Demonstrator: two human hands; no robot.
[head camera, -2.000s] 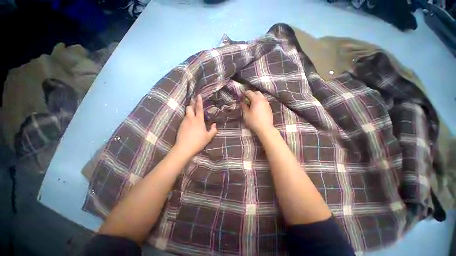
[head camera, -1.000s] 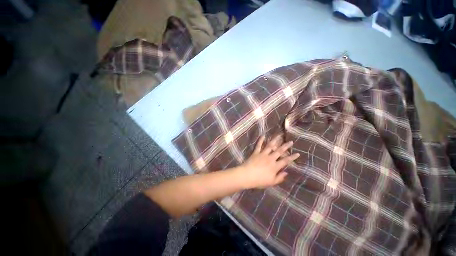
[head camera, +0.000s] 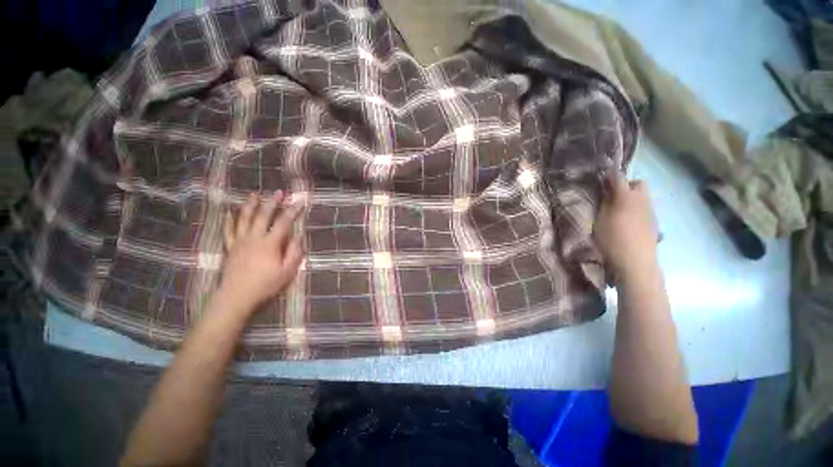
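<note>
The jacket lies spread on the pale blue table (head camera: 722, 328) with its dark plaid lining (head camera: 425, 228) facing up. Its tan shell (head camera: 429, 27) shows at the top, and a tan sleeve (head camera: 676, 109) stretches to the right. My left hand (head camera: 262, 251) rests flat on the lining, left of the middle, fingers spread. My right hand (head camera: 626, 223) is closed on the jacket's bunched right edge. Its fingertips are partly hidden, and no tool can be made out in it.
Other tan garments (head camera: 813, 210) hang at the table's right end, and more cloth (head camera: 46, 114) lies at the far left. A blue plastic crate (head camera: 585, 424) is below the front edge, beside my dark lap (head camera: 406, 424).
The view has swung back to the right. My right hand is in view again, now on the jacket's right edge. My left hand still lies on the lining, and the jacket's lower edge now shows.
</note>
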